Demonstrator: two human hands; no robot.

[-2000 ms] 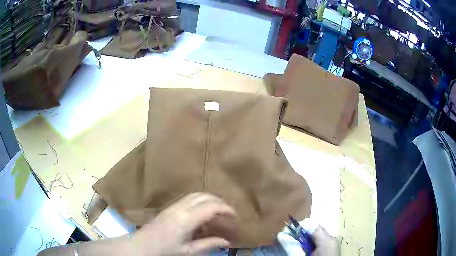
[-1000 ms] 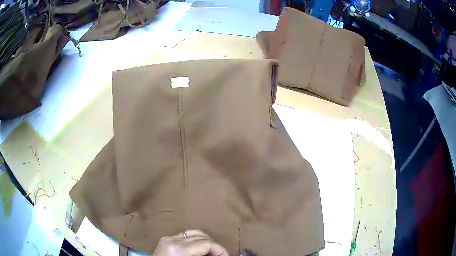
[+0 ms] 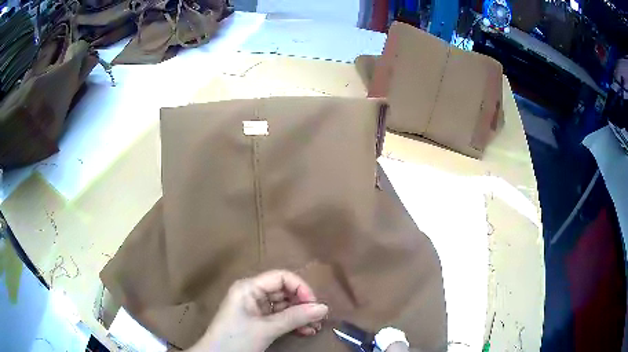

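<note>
A brown tote bag (image 3: 213, 179) lies flat in front of me, its opening edge away from me. A small pale label (image 3: 255, 128) sits at the top of its centre seam. My left hand (image 3: 279, 309) is over the lower middle of the bag, thumb and fingertips pinched together; a thin thread may be between them, too fine to be sure. My right hand (image 3: 391, 340) is cut off by the bottom edge, with a white wrap on a finger. It holds small thread snips (image 3: 354, 335), blades pointing left towards my left fingertips.
A folded brown bag piece (image 3: 441, 93) lies at the far right of the table. Brown bags (image 3: 41, 113) are heaped at the far left. Loose thread ends (image 3: 62, 265) lie on the tan card at the left. A blue fan (image 3: 496, 14) stands behind.
Since a second ago, my left hand has risen from the bottom edge over the bag, and my right hand's white wrap and the snips have come into clearer view. The view has tilted slightly.
</note>
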